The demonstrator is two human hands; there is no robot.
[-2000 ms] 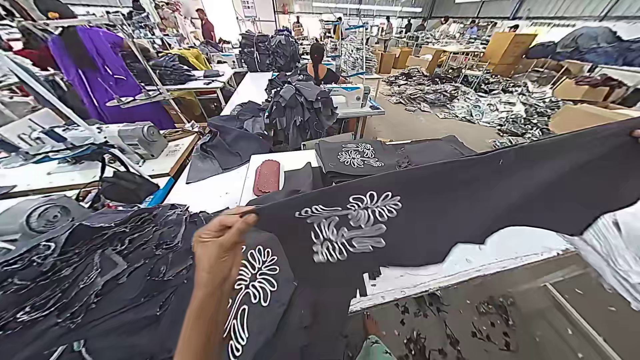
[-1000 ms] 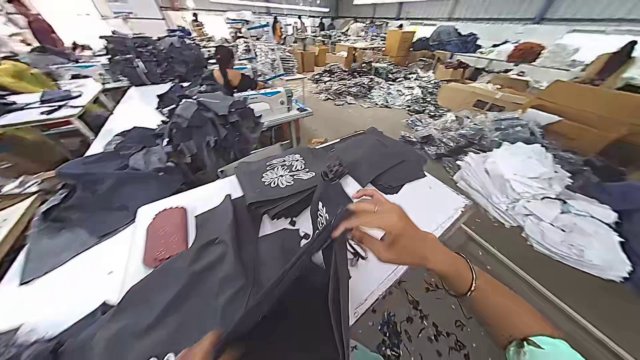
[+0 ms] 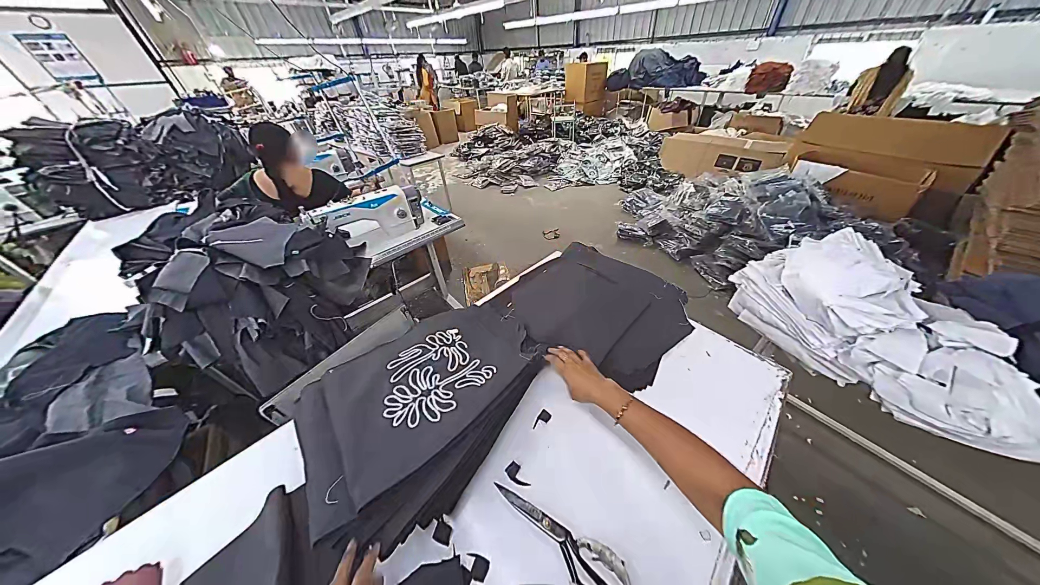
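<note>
A stack of dark grey fabric panels point(image 3: 366, 439), the top one bearing a white cord flower pattern point(image 3: 435, 378), lies on the white table point(image 3: 601, 463). At the stack's far right corner, my right hand point(image 3: 578, 374) touches the cloth edge; whether its fingers pinch it is unclear. My left hand point(image 3: 356, 566) is at the stack's near edge, mostly cut off by the frame. More dark panels point(image 3: 597, 309) lie just beyond the right hand. Scissors point(image 3: 561, 532) rest on the table near small black scraps point(image 3: 513, 473).
Heaped dark cloth pieces point(image 3: 244, 284) lie on the left. Beyond, a person point(image 3: 284, 175) sits at a sewing machine point(image 3: 374, 211). White cloth piles point(image 3: 877, 333), bagged garments point(image 3: 756, 219) and cardboard boxes point(image 3: 894, 154) stand to the right.
The dark panel with white cord that my hands held raised is now down at the stack. The flower-patterned top panel and the scissors show fully. The view has shifted right.
</note>
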